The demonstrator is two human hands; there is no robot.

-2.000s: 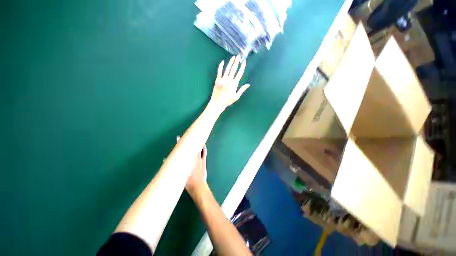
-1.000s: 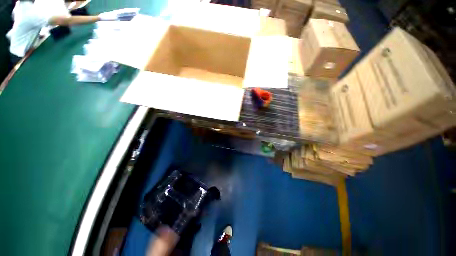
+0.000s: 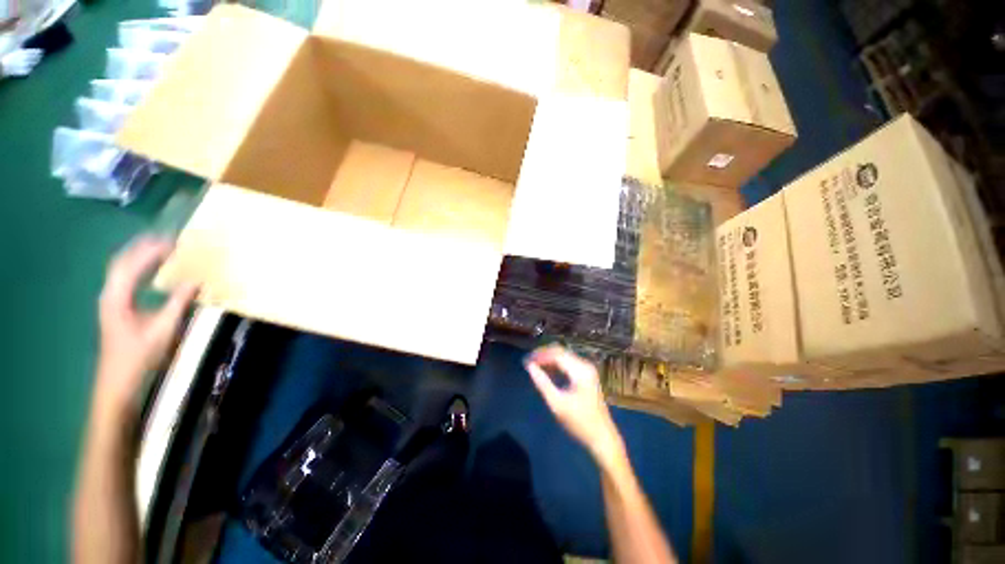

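Observation:
An open, empty cardboard carton (image 3: 369,259) has its flaps folded outward and sits beside the green belt. My left hand (image 3: 143,303) is blurred, with fingers apart, at the carton's near left flap corner; whether it touches the flap is unclear. My right hand (image 3: 564,386) is below the carton's near right side, over the floor, thumb and fingers curled with a gap between them and nothing visible in it. Bubble-wrapped pouches (image 3: 99,160) lie in an overlapping row on the belt, left of the carton.
The green conveyor belt (image 3: 44,331) runs along the left. A dark shiny bench top (image 3: 573,292) is right of the carton. Printed cartons (image 3: 871,253) and a taped carton (image 3: 727,116) stand at right. A black stool (image 3: 320,479) is on the blue floor. Part of a person shows top left.
The view has turned from the belt towards the carton and come closer. Both my hands now show beside the carton. The orange item seen on the bench a second ago is no longer visible.

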